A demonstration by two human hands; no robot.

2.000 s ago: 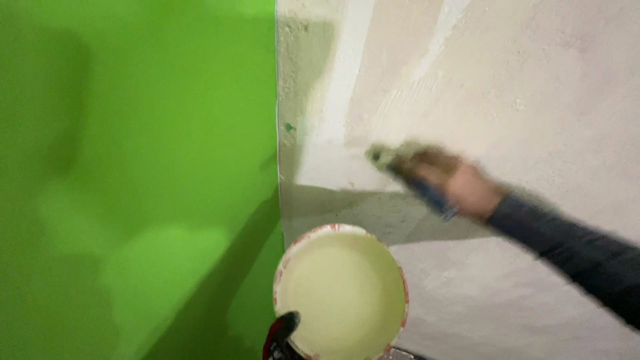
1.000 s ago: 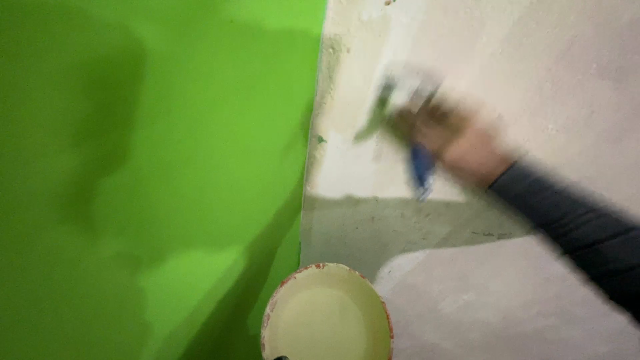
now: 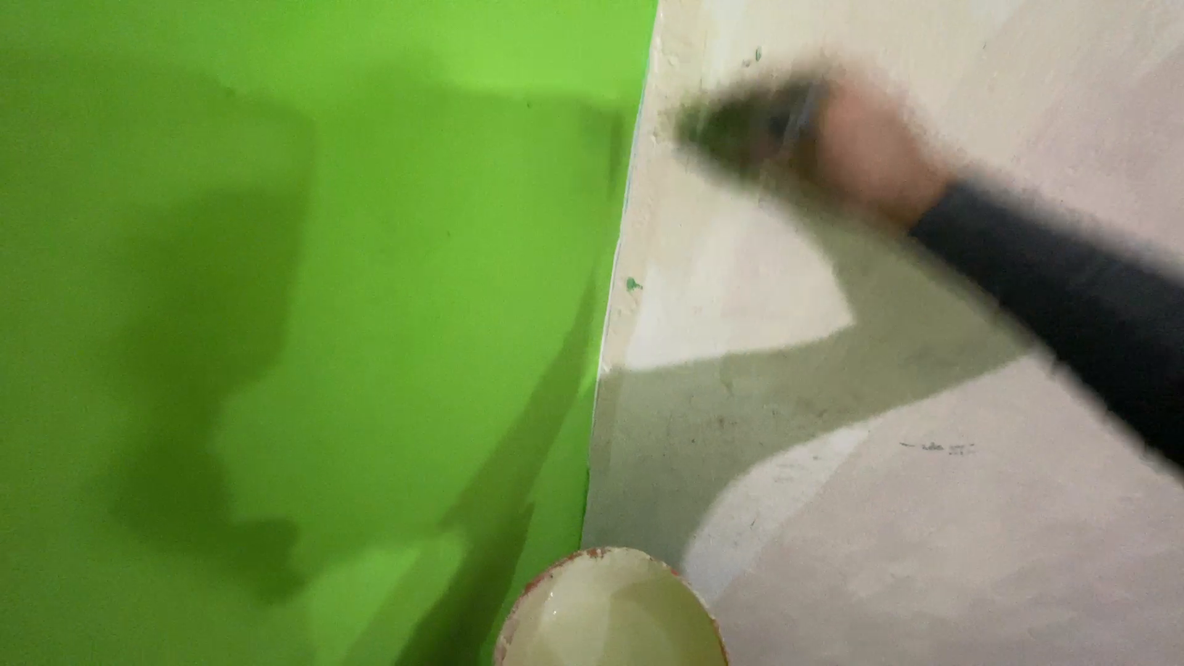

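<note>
At the upper right my right hand [image 3: 874, 143], in a dark sleeve, is closed around a blurred paintbrush [image 3: 749, 125]. The brush points left, over the pale wall [image 3: 971, 536] near its edge with the green wall; whether it touches the surface cannot be told. Below, at the bottom edge of the view, is a round bucket [image 3: 606, 555] with a stained rim and pale cream-coloured paint inside, cut off by the frame. My left hand is out of view.
A bright green wall [image 3: 416, 305] fills the left side and meets the pale wall along a near-vertical line. Shadows of the arm and bucket fall across both walls. Small green spots and dark marks dot the pale wall.
My right hand has moved up with the brush, closer to the green wall. The bucket sits lower in view, and the gloved left hand seen holding it at first is out of view.
</note>
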